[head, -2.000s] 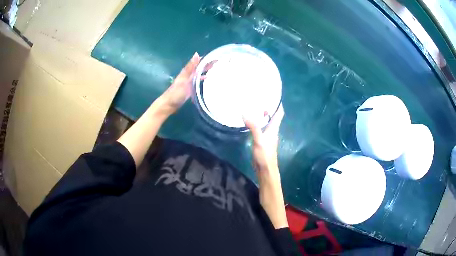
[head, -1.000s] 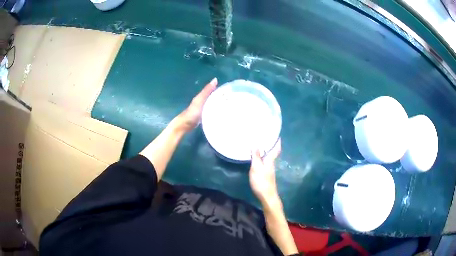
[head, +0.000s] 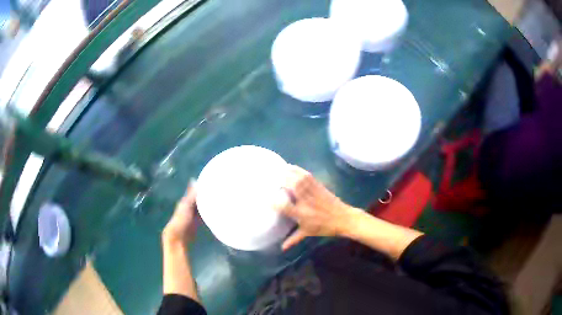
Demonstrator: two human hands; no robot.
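A round white plastic cup (head: pixel 243 198) is held between my two hands just over the green bench. It looks like a plain white disc from above. My left hand (head: pixel 182 218) is on its left side, fingers partly hidden by it. My right hand (head: pixel 314 206) grips its right side, with fingers on its top edge. Whether a clear container sits under it cannot be told. Three more white units stand on the bench beyond: one nearest (head: pixel 374 122), one behind it (head: pixel 316 59) and one at the top edge (head: pixel 371 21).
A white cup (head: pixel 55 229) is on the conveyor at the left. A blurred green post (head: pixel 80 159) rises at the left. Cardboard (head: pixel 89 295) shows at the bottom left. A red stool (head: pixel 459 175) and a person in purple (head: pixel 530 151) are at the right.
The view has swung to the right. The held white part now shows a plain white face, without the clear rim seen earlier. My right hand has moved onto its right side and upper edge.
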